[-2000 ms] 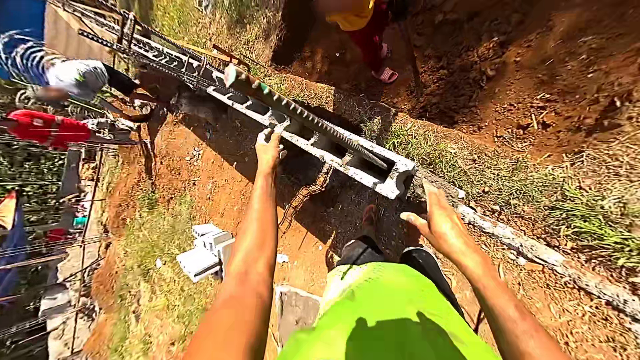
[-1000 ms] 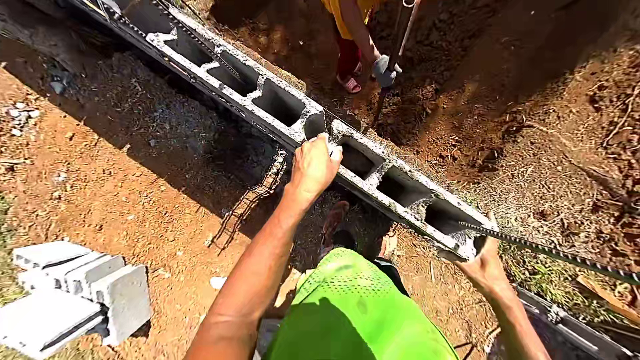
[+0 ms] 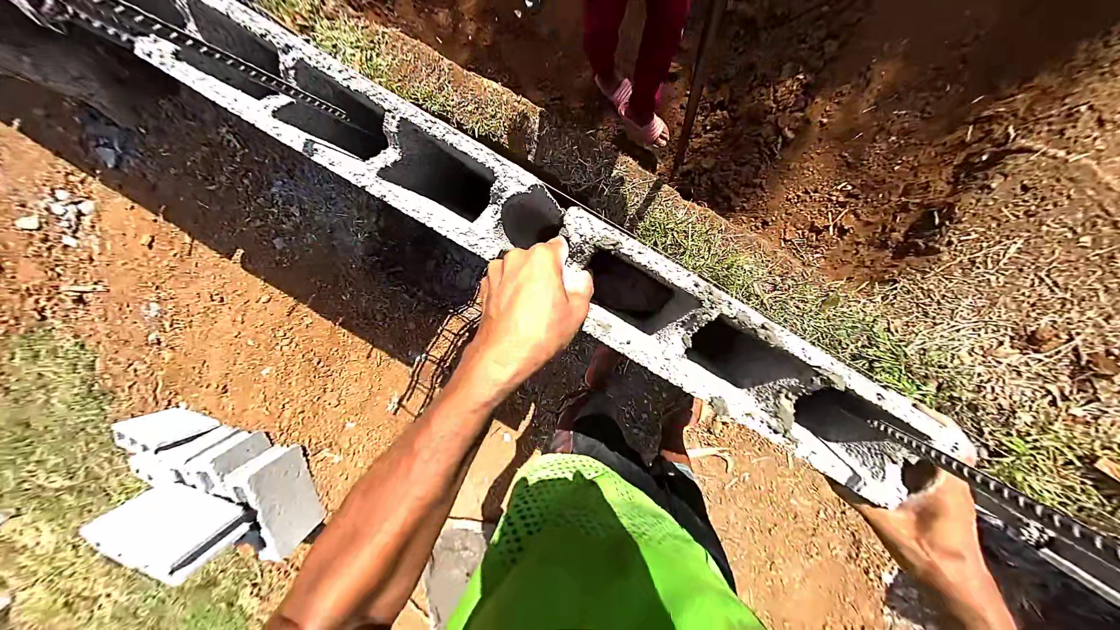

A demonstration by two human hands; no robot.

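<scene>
A row of hollow concrete blocks [image 3: 437, 229] runs diagonally across the view, its cells facing up. My left hand [image 3: 535, 306] is closed over the near end of one block [image 3: 731, 398], beside a round gap where two blocks meet. Under that block's far right end is my right hand [image 3: 932, 516], its fingers largely hidden by the concrete. A ribbed steel rebar [image 3: 1006, 490] passes over the block's right end, close to my right wrist. Another rebar [image 3: 254, 70] lies over the cells at the upper left.
Several pale concrete blocks [image 3: 276, 499] lie on the grass at the lower left. Bent wire or thin rebar [image 3: 437, 359] sits below the wall near my left forearm. Beyond the wall, a person in pink sandals [image 3: 646, 129] stands by a long pole [image 3: 700, 87] on dug earth.
Two seconds ago my right hand was open near the row's end; now it supports the block's end. My left hand has stayed on the blocks. The view has shifted closer to the wall.
</scene>
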